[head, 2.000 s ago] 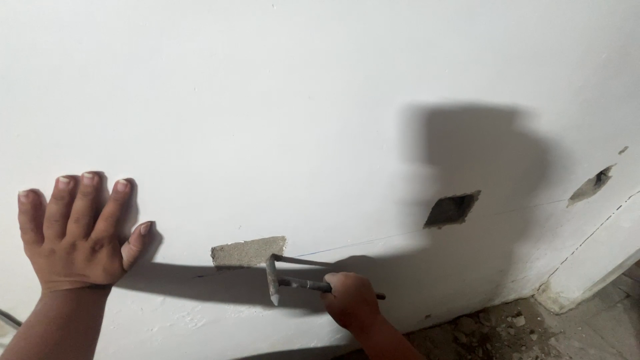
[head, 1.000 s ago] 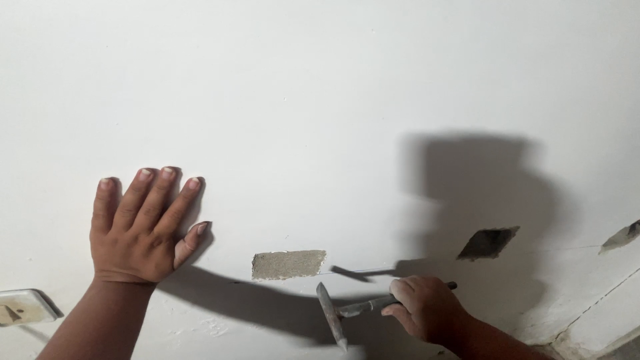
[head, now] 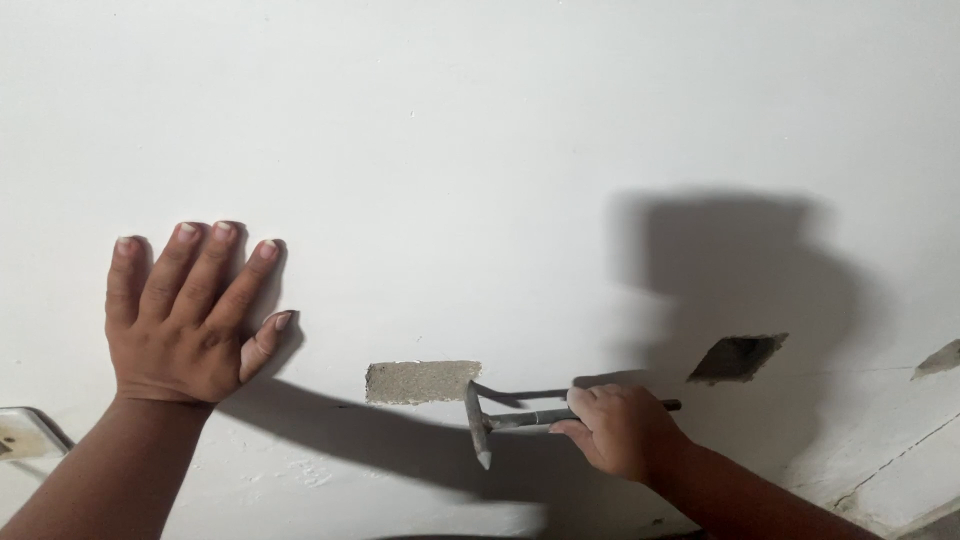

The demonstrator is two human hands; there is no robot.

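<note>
My left hand [head: 176, 330] lies flat on the white wall [head: 450, 187] with its fingers spread, holding nothing. In my right hand [head: 619, 424] is the handle of a pick-like hammer [head: 478, 427] with a narrow, pointed metal head. One end of the head is at the lower right corner of a shallow rectangular patch of bare grey mortar [head: 422, 381]; whether it touches cannot be told. The other end points down toward me. The handle's tail sticks out behind my right hand.
A dark four-sided hole [head: 739, 358] opens in the wall to the right, with another chipped recess [head: 941, 360] at the right edge. A cracked ledge [head: 900, 465] runs at lower right. An electrical outlet plate [head: 30, 433] sits at the left edge. Shadows of head and arms fall across the wall.
The hammer head has gone from just below the grey patch a second ago to the patch's lower right corner. My left hand stays flat on the wall. The view has shifted left since the first frame.
</note>
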